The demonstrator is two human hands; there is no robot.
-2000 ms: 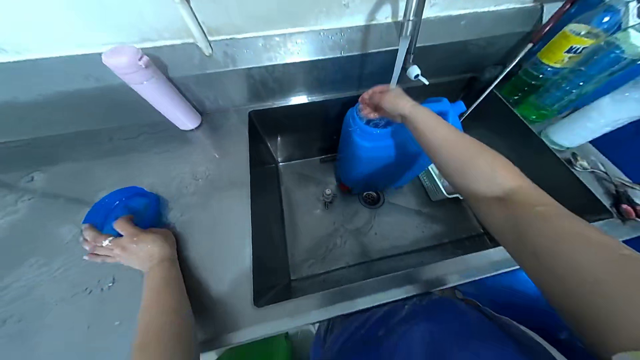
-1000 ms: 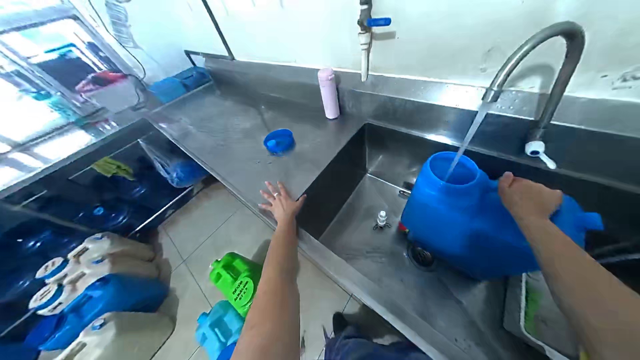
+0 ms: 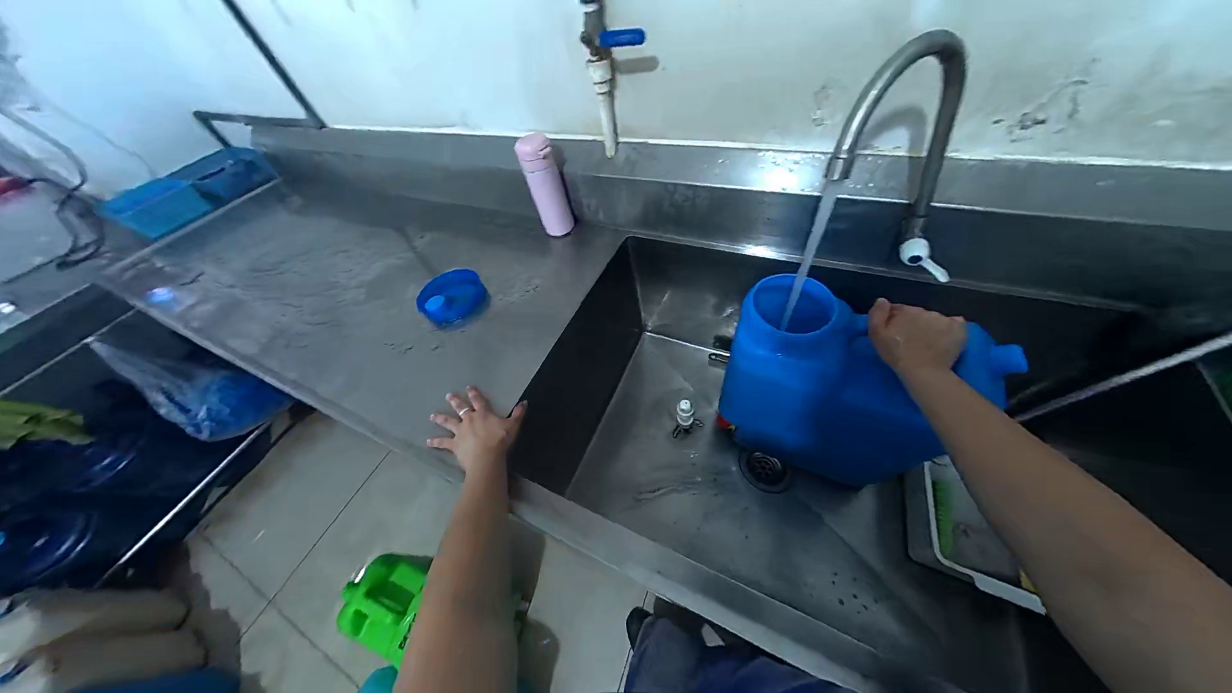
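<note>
My right hand (image 3: 916, 337) grips the handle of a blue plastic jug (image 3: 828, 404) that stands tilted in the steel sink (image 3: 626, 481). Water runs from the curved metal faucet (image 3: 938, 106) into the jug's wide open mouth. My left hand (image 3: 477, 431) rests with fingers spread on the steel counter (image 3: 337, 289) by the sink's left edge, holding nothing. Behind it on the counter lies a round blue lid (image 3: 452, 296). How full the jug is cannot be seen.
A pink bottle (image 3: 546, 185) stands near the backsplash. In the sink are a small white-topped fitting (image 3: 684, 414), a drain (image 3: 765, 470) and a white tray (image 3: 1001, 587). A green jug (image 3: 385, 602) is on the floor, and blue bins (image 3: 188, 192) sit at the far left.
My left hand has left the blue lid and rests nearer the sink. My right hand has gone from the jug's mouth to its handle. The view has swung left.
</note>
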